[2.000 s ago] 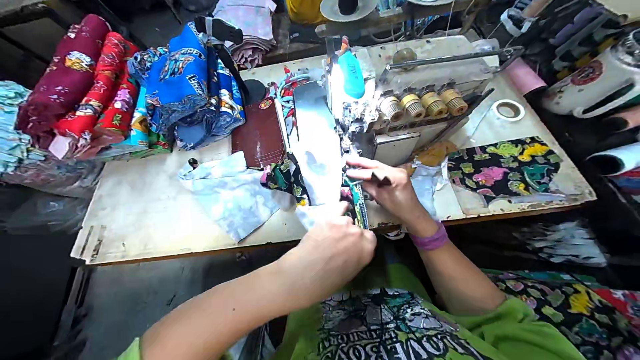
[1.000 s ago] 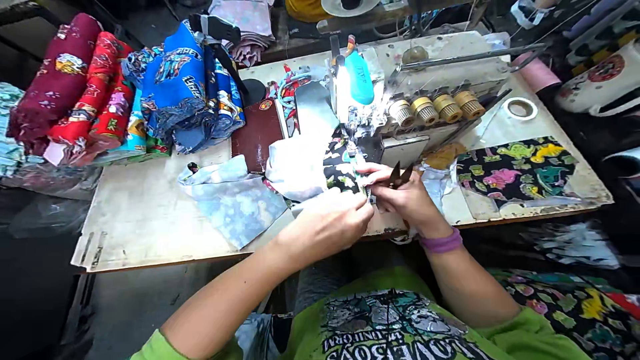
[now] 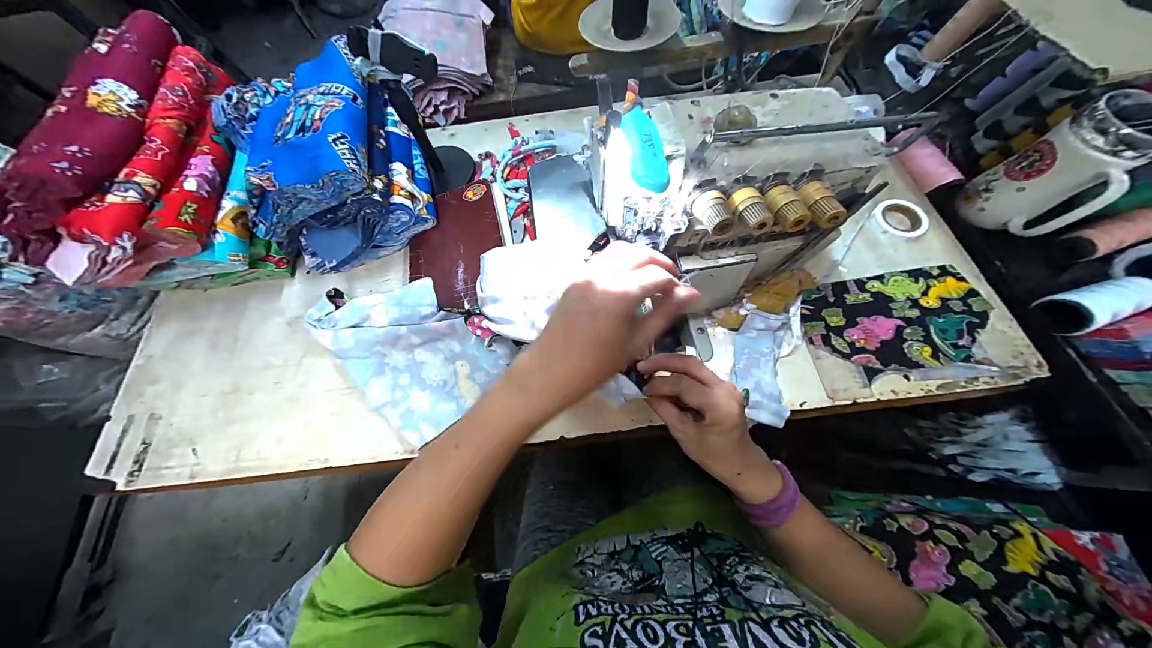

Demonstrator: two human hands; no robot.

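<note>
An overlock sewing machine [image 3: 765, 216] with several tension dials stands lit on the worktable. My left hand [image 3: 621, 301], partly blurred, is raised over the machine's presser area; whether its fingers hold anything does not show. Lower and to its right, my right hand [image 3: 697, 400] has bent fingers at a dark piece near the needle area, its grip partly hidden. Pale printed fabric [image 3: 418, 360] lies left of my left forearm, beside a bunched white cloth [image 3: 517, 288]. A dark dinosaur-print fabric piece [image 3: 891, 319] lies flat right of the machine.
Fabric rolls [image 3: 315, 144] are stacked at the table's left. A tape roll [image 3: 902, 219] and a light cloth scrap [image 3: 760, 364] lie on the right side. Further right are a large white mug [image 3: 1044, 175] and thread cones [image 3: 1102, 306]. More dinosaur-print fabric [image 3: 963, 558] sits below the table edge.
My left hand has moved up over the machine from the table's front edge. The dark scissors-like tool seen in my right hand earlier no longer shows there.
</note>
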